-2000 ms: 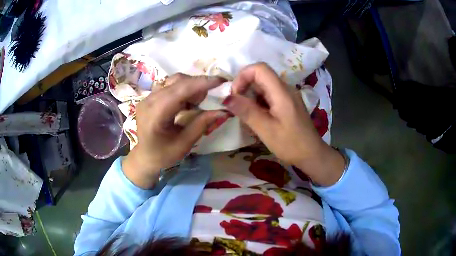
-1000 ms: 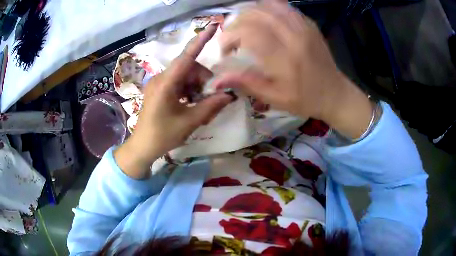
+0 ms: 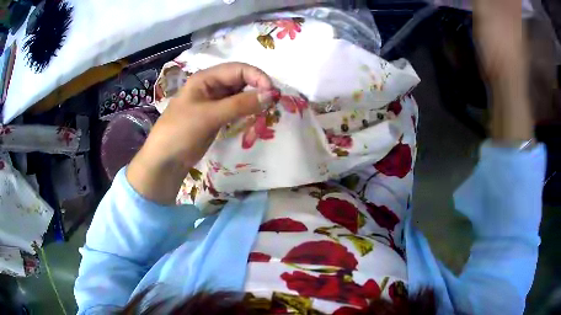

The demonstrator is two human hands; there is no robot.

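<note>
The cream-white garment (image 3: 270,161) with pink-red flowers lies bunched on the lap. Several small dark dots, buttons or snaps, sit in a row along its folded placket (image 3: 363,120), right of the middle. My left hand (image 3: 212,107) is above the garment's left part, with thumb and index fingertips pinched together on the garment's cloth. My right hand (image 3: 501,37) is raised far to the upper right, away from the garment. It is blurred and its fingers are cut off by the top edge. No needle or thread can be made out.
A white-covered table (image 3: 141,31) runs along the upper left, with a black spiky item (image 3: 47,34) on it. A translucent pink bin (image 3: 126,140) and a tray of round spool ends (image 3: 127,98) are left of the lap. Floral cloth (image 3: 21,206) hangs at the far left.
My right hand has moved from over the garment, near my left hand, out to the upper right. The dotted placket now shows. My left hand's spread fingers have closed into a pinch.
</note>
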